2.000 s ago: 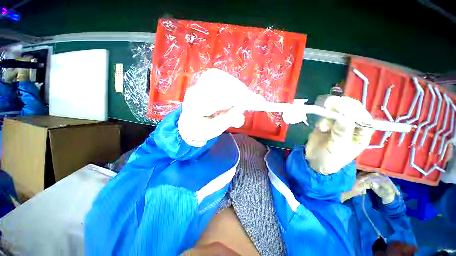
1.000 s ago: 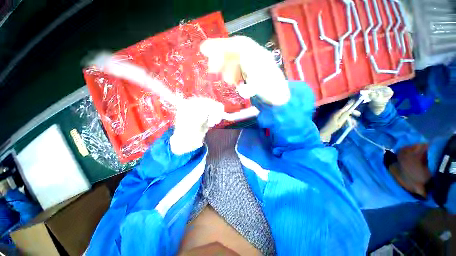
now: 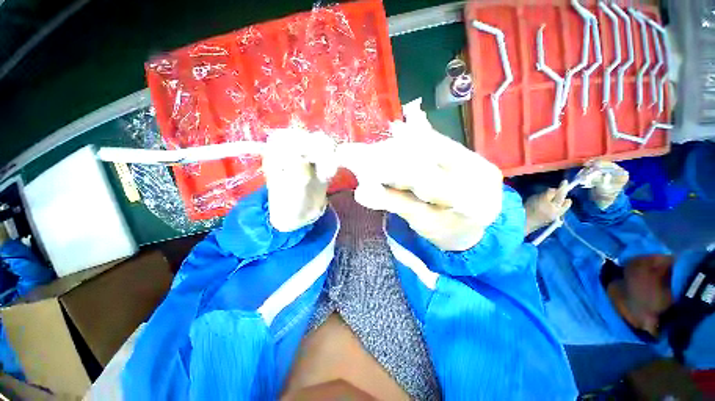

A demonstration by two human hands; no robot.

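A white bent arm tube (image 3: 212, 152) is held level in front of my chest, its free end reaching left past the near tray. My left hand (image 3: 298, 176), in a white glove, grips the tube near its middle. My right hand (image 3: 439, 184), gloved, is closed at the tube's right end with a crumpled white wipe (image 3: 413, 117) sticking up from its fingers. The wipe and glove hide the tube's right end.
The red near tray (image 3: 168, 110) holds crinkled clear film. A red tray (image 3: 525, 160) at right holds several bent tubes, with a small jar (image 3: 455, 88) between the trays. White foam (image 3: 78, 215) and a carton (image 3: 39, 341) are left. A neighbouring worker's hands (image 3: 576, 196) hold a tube.
The tube has swung from pointing right to pointing left. The wipe moved from around the tube's middle to its right end. The view has turned, shifting the trays.
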